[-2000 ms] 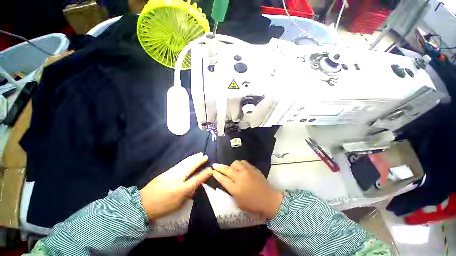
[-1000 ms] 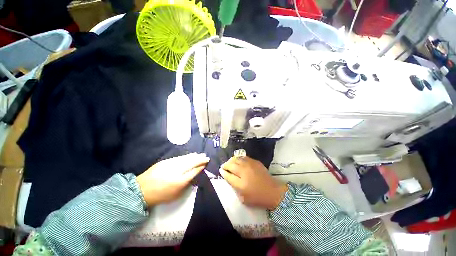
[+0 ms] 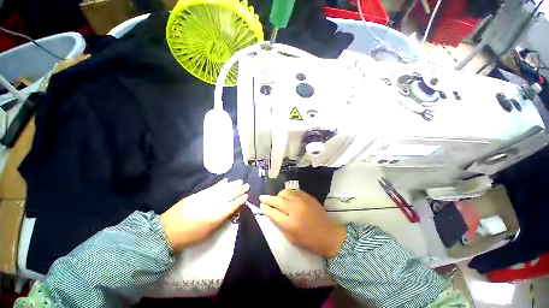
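Black cloth (image 3: pixel 114 132) spreads left of the white sewing machine (image 3: pixel 361 114) and runs under its needle area. A black strip (image 3: pixel 245 258) hangs over the table's front edge between my hands. The presser foot (image 3: pixel 262 169) sits on the cloth just beyond my fingertips. My left hand (image 3: pixel 204 213) lies flat on the cloth, fingers together, left of the needle. My right hand (image 3: pixel 301 219) rests on the cloth to the right, fingertips just in front of the foot. Neither hand visibly grips cloth. A small pale piece (image 3: pixel 292 185) lies by my right fingers.
A white lamp (image 3: pixel 218 141) hangs left of the needle, with a yellow-green fan (image 3: pixel 214 42) behind. Red-handled snips (image 3: pixel 400 201) lie right of the machine's needle end. An open tray (image 3: pixel 505 231) holds small items at right. Pale blue tubs (image 3: pixel 66 48) stand behind.
The view has shifted, so the machine sits slightly lower and further right. My left hand's fingers have moved a little closer together and flatter on the cloth. My right hand remains near the foot.
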